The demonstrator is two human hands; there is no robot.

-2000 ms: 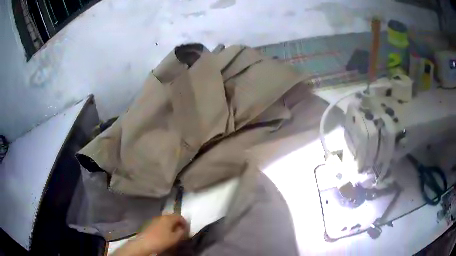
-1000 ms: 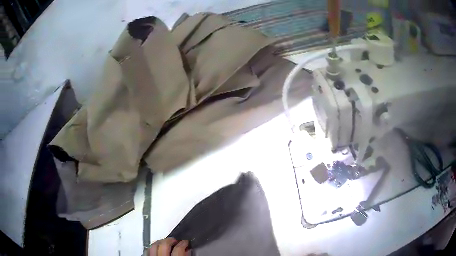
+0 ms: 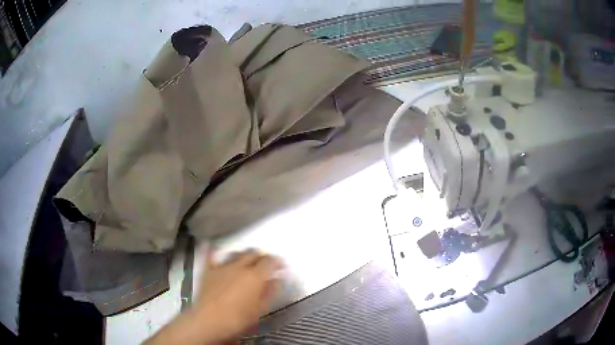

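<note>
A large heap of plain khaki-brown garment fabric [image 3: 216, 128] lies on the table left of the sewing machine [image 3: 465, 155]. A grey fine-striped cloth [image 3: 344, 313] lies at the bottom middle, its top edge curved, partly cut off by the frame. My left hand [image 3: 236, 286] is over the table between the heap and the striped cloth. It is blurred, fingers bent, and whether it holds anything is unclear. My right hand is not in view. No cloth lies under the needle area, where the lit needle plate [image 3: 431, 269] shows.
Green scissors or snips [image 3: 565, 229] lie right of the machine head. A striped or checked cloth [image 3: 398, 44] lies behind the heap. A pale tube [image 3: 391, 135] curves down left of the head. A white panel or second table [image 3: 34, 195] stands at the left.
The cloth at the bottom, plain and dark a second ago, now shows its striped face and lies lower and flatter. My left hand has moved up from the bottom edge.
</note>
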